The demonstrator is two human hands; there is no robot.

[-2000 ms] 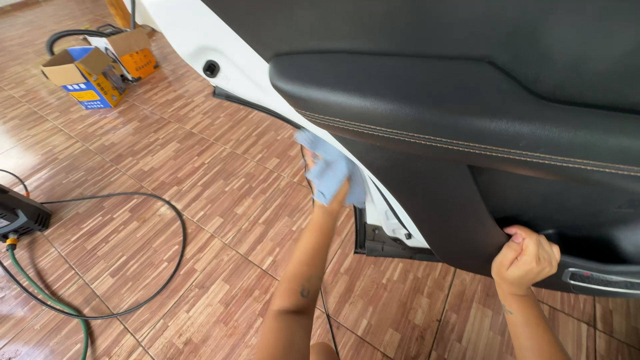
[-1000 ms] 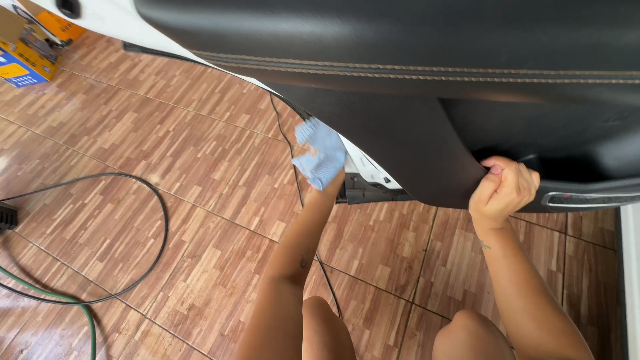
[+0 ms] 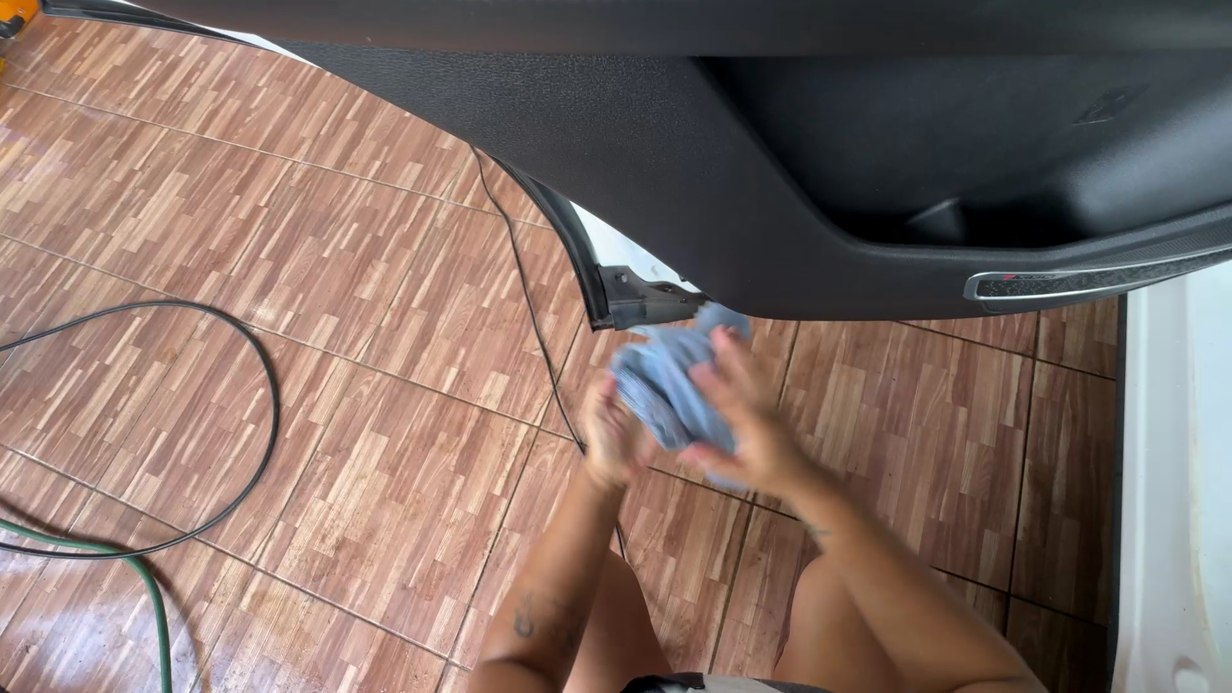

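A crumpled light blue cloth (image 3: 674, 380) is between my two hands, just below the lower corner of an open car door. My left hand (image 3: 613, 433) touches the cloth from its left side. On the cloth's right side is my right hand (image 3: 746, 414), blurred, its fingers spread against the fabric. Above them stretches the black door trim panel (image 3: 597, 125) with its deep door pocket (image 3: 924, 154) and a metal-rimmed insert (image 3: 1107, 274). White door metal (image 3: 621, 245) and a black rubber seal (image 3: 568, 231) show at the door's edge.
A black cable (image 3: 274, 385) loops over the tiled floor (image 3: 385, 462) at left, beside a green hose (image 3: 159, 616). Another thin dark cable (image 3: 520, 260) runs down past my left hand. A white car body sill (image 3: 1174, 462) stands at the right.
My right hand has let go of the door panel's lower edge and come to the cloth. The cloth and my left hand have moved below the door corner. The view has shifted closer to the door pocket.
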